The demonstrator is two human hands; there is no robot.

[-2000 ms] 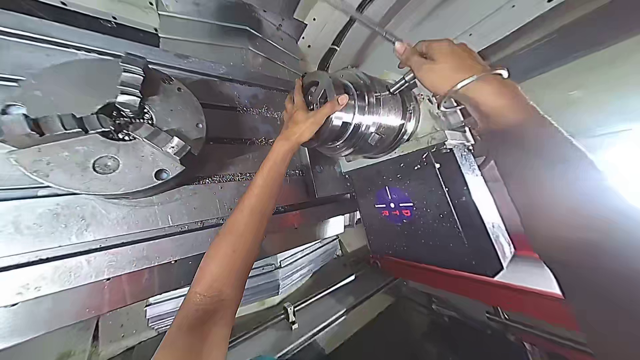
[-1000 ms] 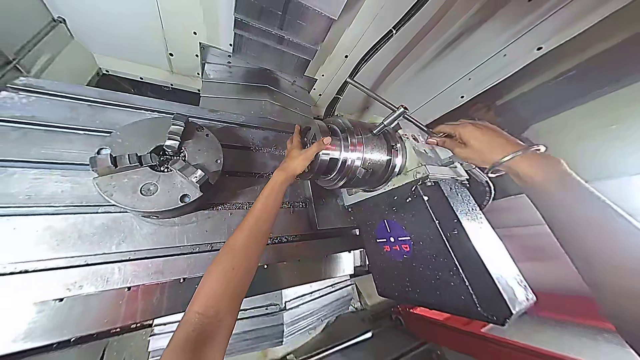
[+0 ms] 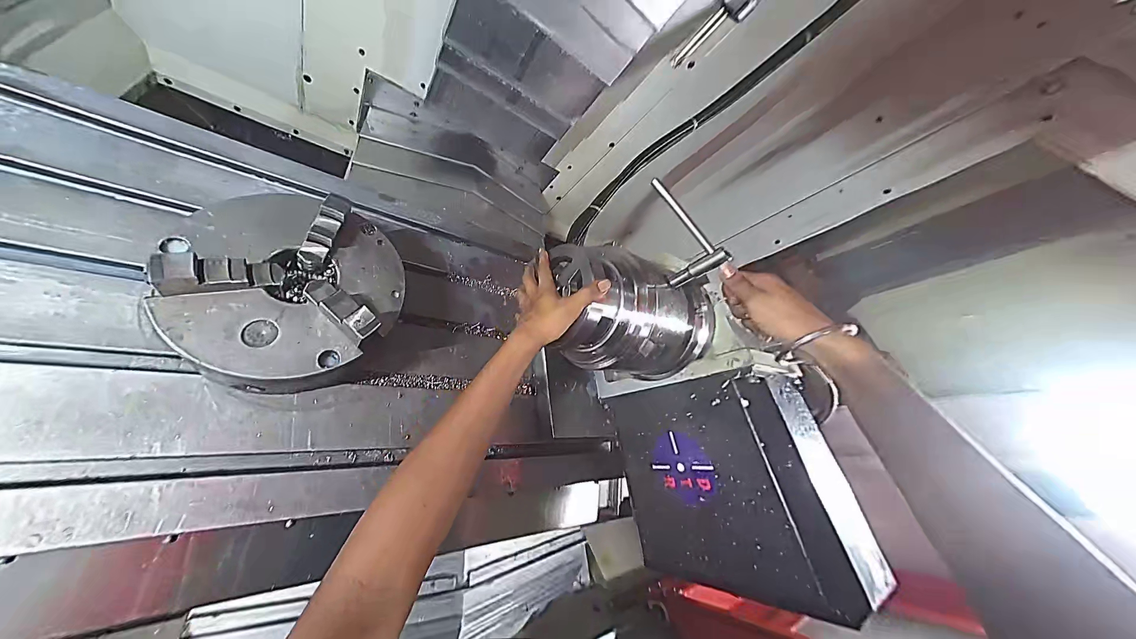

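Note:
My left hand (image 3: 556, 306) rests with spread fingers on the near-left end of a shiny cylindrical metal part (image 3: 652, 328), its thumb over the rim. This part sits in or against a chuck whose jaws are partly hidden behind the hand. A T-handled chuck key (image 3: 701, 264) stands with its tip at the side of the cylinder. My right hand (image 3: 768, 302) is closed at the lower end of the key's crossbar, to the right of the cylinder.
A round three-jaw chuck (image 3: 259, 333) lies at the left on the slotted machine table (image 3: 266, 426). Metal chips (image 3: 426, 382) lie in the slots. Below the cylinder is a black housing (image 3: 710, 532) with a round logo. Grey folded way covers (image 3: 435, 169) and a black cable (image 3: 674, 133) are behind.
The key's bar has changed its angle; two seconds ago my right hand was higher, near the bar, and it is now lower, beside the cylinder. My left hand has stayed on the cylinder.

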